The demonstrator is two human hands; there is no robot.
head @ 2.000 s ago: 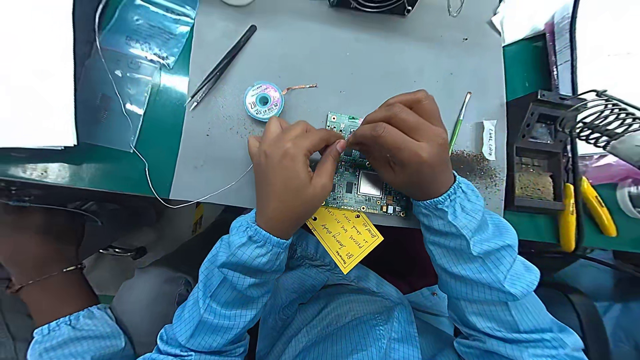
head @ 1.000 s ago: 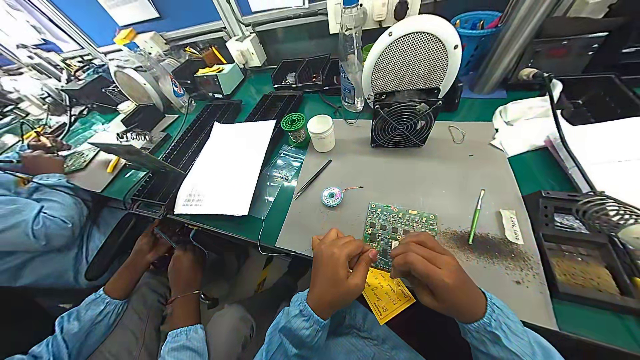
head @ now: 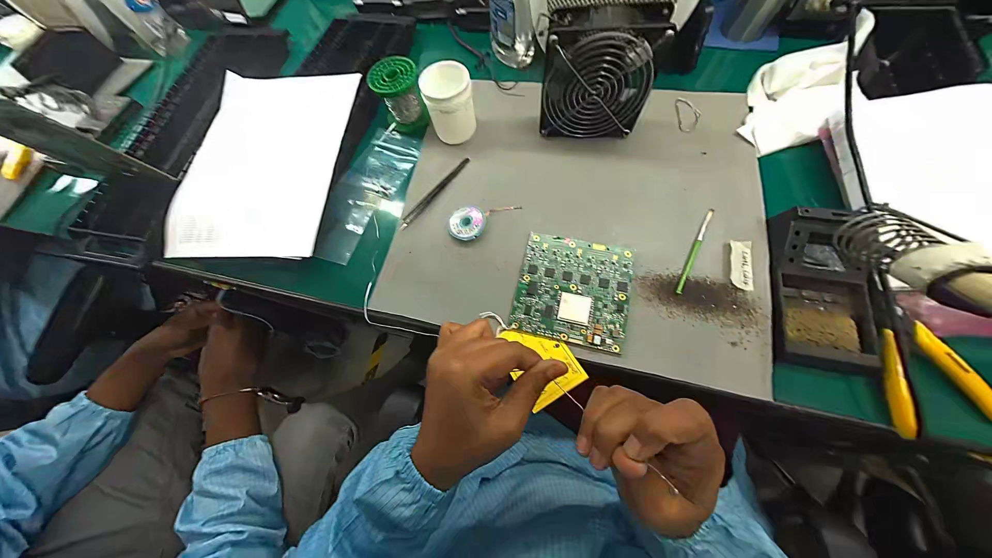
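Note:
My left hand [head: 492, 395] pinches a thin wire [head: 571, 397] between thumb and forefinger, over a yellow paper tag [head: 559, 370] that bears handwriting. Lower right, the fingers of my right hand [head: 659, 453] close on the same wire, whose end sticks out below them. Beyond both hands a green circuit board [head: 577, 263] with a pale square chip lies flat on the grey mat [head: 496, 163], the tag at its near edge. A spool of desoldering braid [head: 466, 222] and black tweezers [head: 435, 193] lie left of the board; a green-handled brush [head: 695, 252] lies right of it.
Brown debris [head: 701, 301] is scattered beside the brush. A fan [head: 598, 85], a white jar [head: 449, 102] and a green solder spool [head: 397, 87] stand at the back. At right are a soldering iron stand [head: 825, 294] and yellow-handled pliers [head: 899, 384]. A co-worker's hands [head: 205, 341] are at left.
Both my hands have moved off the board toward my body and now stand apart, with the wire stretched between them. The view has swung up and partly back down.

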